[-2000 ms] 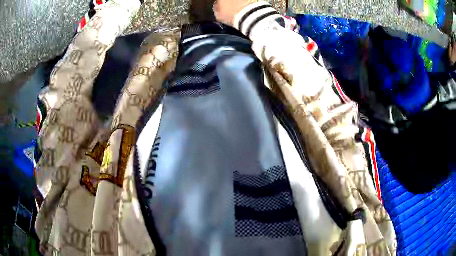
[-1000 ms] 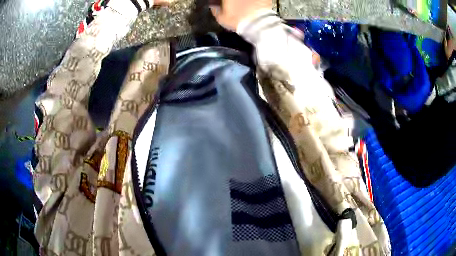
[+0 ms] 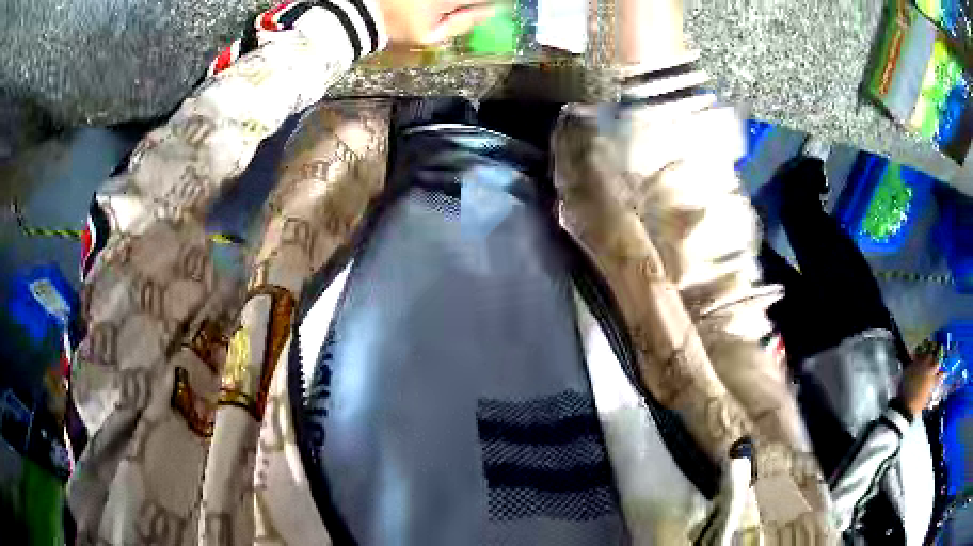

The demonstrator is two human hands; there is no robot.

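A retail box [image 3: 512,27] with a green patch and a white part lies at the top edge, mostly cut off. My left hand [image 3: 427,19] is at its left side, fingers pointing right over or against it. My right hand [image 3: 651,32] is right of the box, with mostly the wrist showing and its fingers cut off by the top edge. Whether either hand grips the box is hidden or blurred.
The speckled grey benchtop [image 3: 768,64] runs across the top. Another printed box [image 3: 912,69] lies at its right end. Blue bins [image 3: 880,203] stand below on the right, one with green contents. Another person's hand [image 3: 920,382] and striped cuff show at lower right.
The box has come into view between my hands. My left hand shows more, and my right hand has moved up and right. The ribbed blue stack has gone from view; another person's hand now shows.
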